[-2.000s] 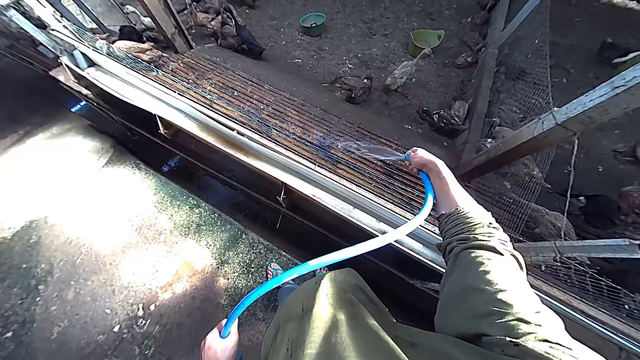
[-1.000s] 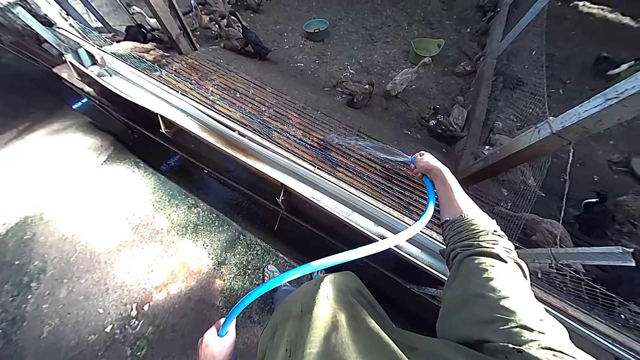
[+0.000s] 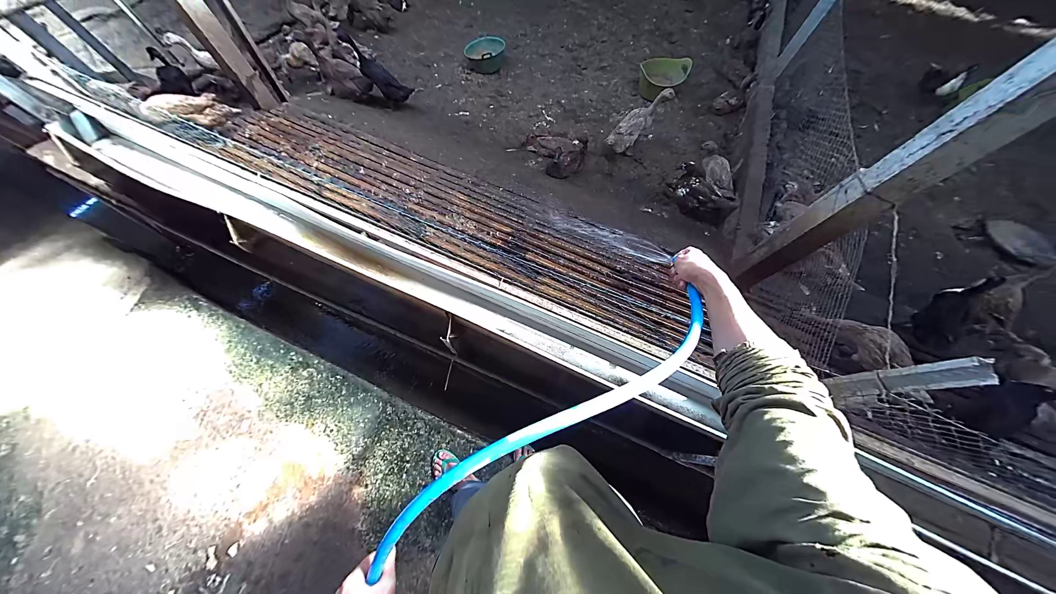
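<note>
My right hand (image 3: 695,269), stretched out over the slatted floor, grips the outlet end of a blue hose (image 3: 528,432). Water (image 3: 610,239) sprays from it leftward onto the wet brown slats (image 3: 462,223). The hose curves down across my front to my left hand (image 3: 369,577), which holds it at the bottom edge and is partly cut off by the frame. A pale trough or gutter (image 3: 330,264) runs along the near side of the slats, below my right hand.
Ducks (image 3: 634,125) stand and lie on the dirt beyond, near a teal tub (image 3: 484,54) and a green tub (image 3: 664,76). A wooden beam (image 3: 899,165) and wire netting (image 3: 813,107) are at right. A dark channel (image 3: 330,330) separates the concrete walkway (image 3: 206,429) from the trough.
My right hand still holds the hose end, with water spraying throughout. A few ducks have shifted slightly. Both hands stay in nearly the same places.
</note>
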